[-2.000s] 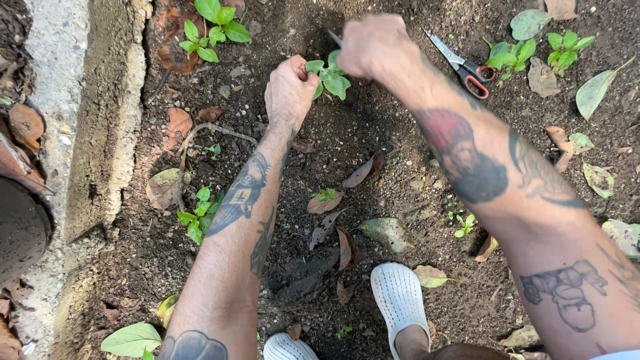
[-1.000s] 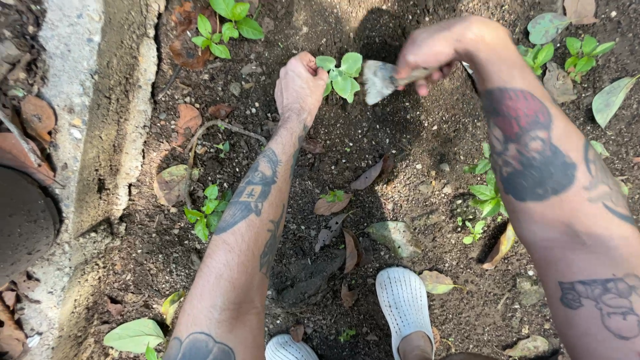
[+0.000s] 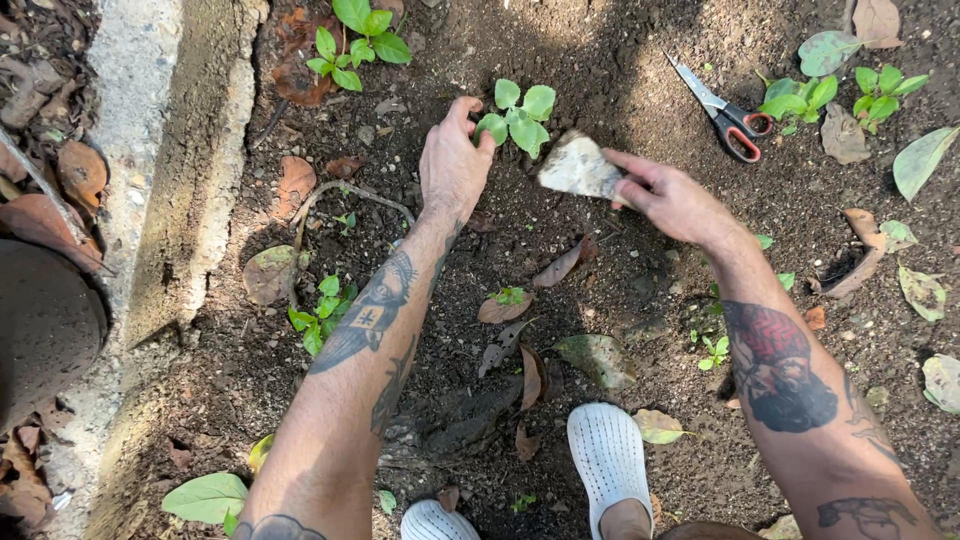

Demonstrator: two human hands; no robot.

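Note:
A small plant with scalloped, pale green leaves (image 3: 521,116) stands in the brown soil at the upper middle. My left hand (image 3: 457,154) is at its left side, thumb and fingers curled around the edge of its left leaf; how firmly they grip is unclear. My right hand (image 3: 671,195) holds a flat, whitish, dirt-stained scraper-like blade (image 3: 579,166) low over the soil, just right of the plant. The blade's left edge is close to the leaves, and its handle is hidden by my fingers. Scissors with black and red handles (image 3: 724,112) lie on the soil to the upper right.
A concrete curb (image 3: 142,172) runs down the left side, with a dark round container (image 3: 45,330) beyond it. Other seedlings (image 3: 364,41) and dry leaves (image 3: 566,262) dot the soil. Several low plants grow at the upper right. My white perforated shoes (image 3: 611,457) are at the bottom.
My right hand was above and right of the plant two seconds ago; it is now lower, with the blade flatter beside the plant. My left hand stays at the plant's left side.

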